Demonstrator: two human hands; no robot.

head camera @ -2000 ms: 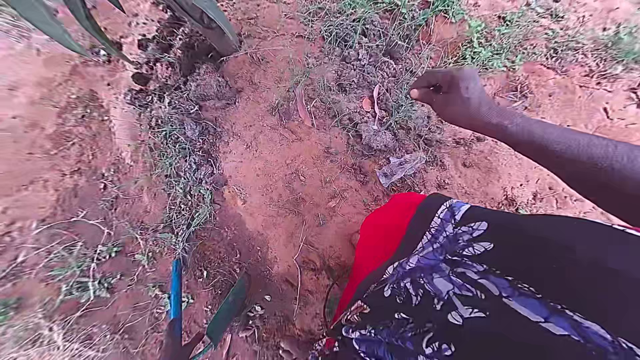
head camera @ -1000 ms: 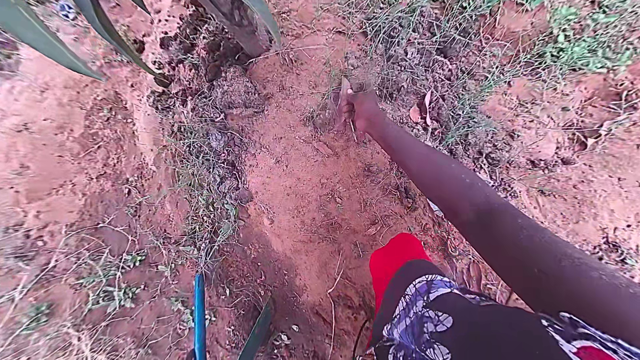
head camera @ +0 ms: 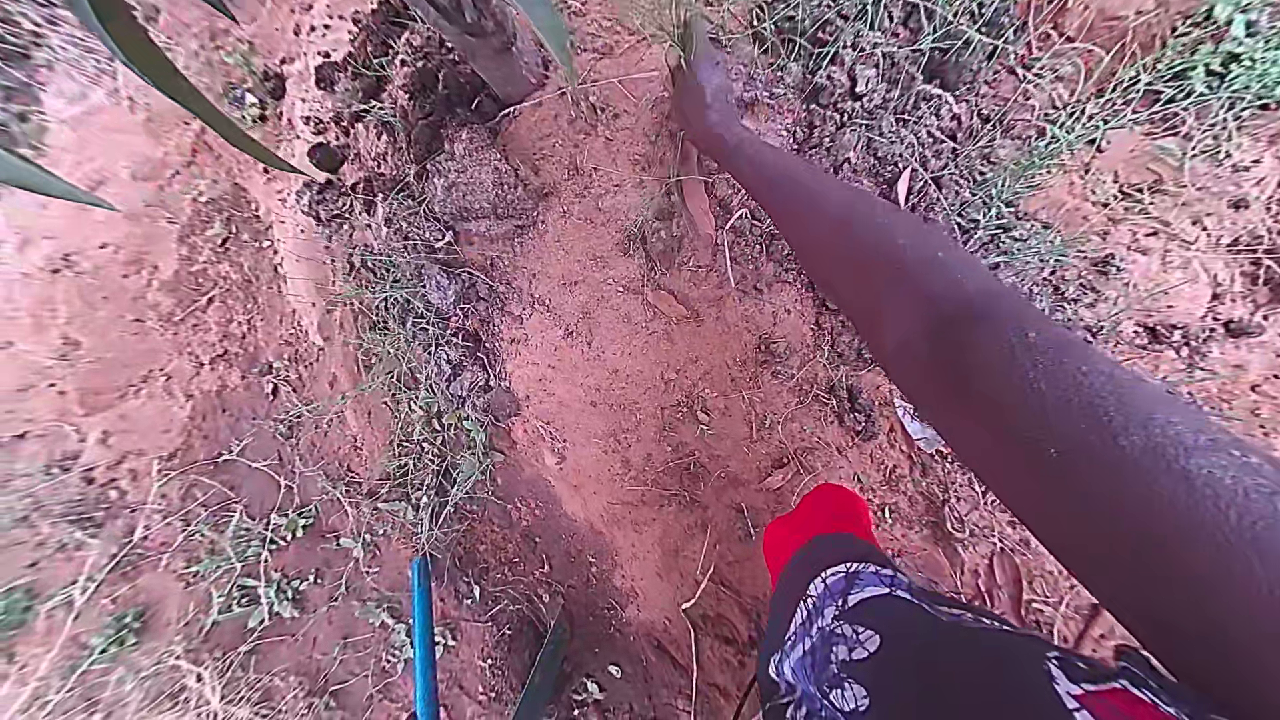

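Note:
My right hand (head camera: 703,88) reaches to the top middle, its fingers closed around a tuft of thin green grass (head camera: 655,18) near the base of a broad-leaved plant (head camera: 480,45). At the bottom left a blue rod or handle (head camera: 424,640) points up from the frame's edge. Only a trace of my left hand may show at its lower end, too little to make out. Right of the rod lies a dark green blade-like piece (head camera: 545,670), cut off by the edge; whether it is a leaf or a tool cannot be told.
Red soil (head camera: 620,370) spreads through the middle. A strip of weeds and clods (head camera: 430,400) runs down its left side, with more grass (head camera: 1020,190) at upper right. Long pointed leaves (head camera: 170,80) hang at upper left. Patterned cloth (head camera: 880,640) covers my lap; clear plastic (head camera: 918,428) lies beside my forearm.
My right hand has moved from the right side to the grass at the top middle. My left hand, seen earlier by the blue rod, has dropped out of view.

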